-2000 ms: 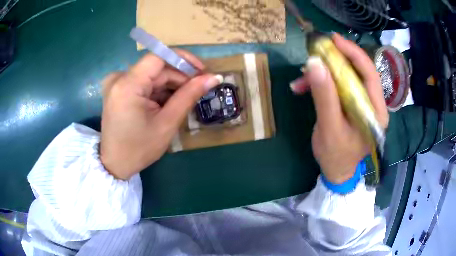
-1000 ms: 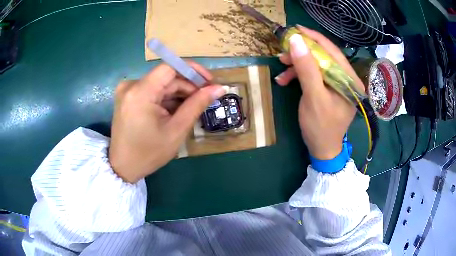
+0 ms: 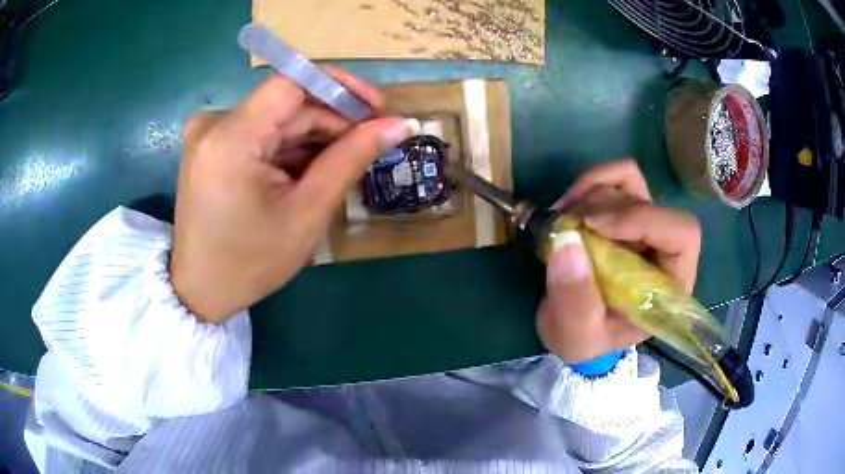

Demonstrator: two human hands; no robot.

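A dark watch housing (image 3: 408, 174) with a circuit board sits in the recess of the brown fixture (image 3: 422, 243), which has pale tape strips. My left hand (image 3: 269, 185) holds grey metal tweezers (image 3: 306, 74) between thumb and fingers at the housing's upper left; the tweezers' tips are hidden by my fingers. My right hand (image 3: 616, 259) holds the soldering iron (image 3: 649, 296) by its yellowish film-wrapped handle. The iron's metal shaft points left over the fixture, its end near the housing's right edge. Whether the tip touches the housing I cannot tell.
A tan cardboard sheet (image 3: 398, 28) with dark flecks lies beyond the fixture. A tip-cleaning tub (image 3: 737, 146) with silvery bits stands at the right, beside white paper (image 3: 744, 76) and a black box (image 3: 799, 139) with cables. A fan's wire guard (image 3: 690, 23) is at the upper right.
My right hand has swung the iron from over the cardboard down and right, so its shaft now points at the housing. My left hand still holds the tweezers at the housing.
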